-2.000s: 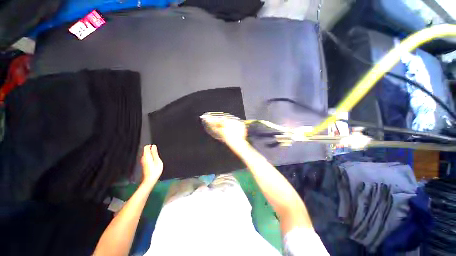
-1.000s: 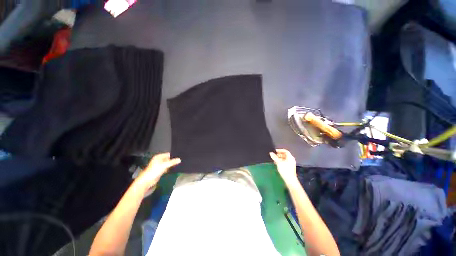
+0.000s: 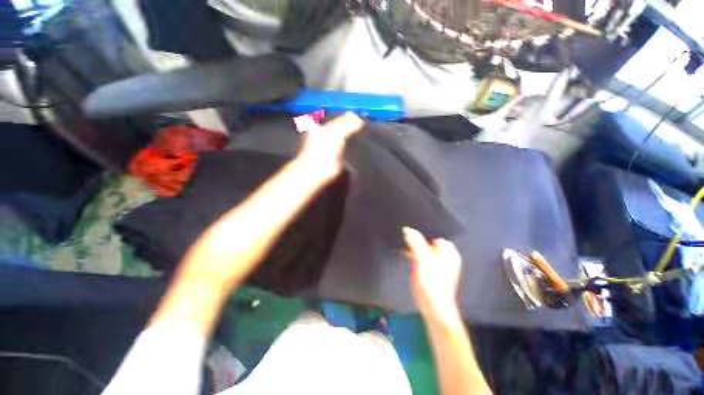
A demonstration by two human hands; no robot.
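The black garment is blurred and slanted over the padded table, between my two hands. My left hand is stretched forward at the garment's far left end and grips it there. My right hand is lower and nearer to me, with its fingers pinched at the garment's near edge. The stack of black pieces lies to the left, partly behind my left forearm. The steam iron sits at the table's right edge, untouched.
The grey padded table lies in front. A yellow hose runs to the iron from the right. A blue bar, a pink-red card and a dark padded board are at the far side. A red bag is left.
The garment has moved from flat before me to up and away, now slanted. My left hand has moved forward and right with it. The view has shifted towards the table's far side.
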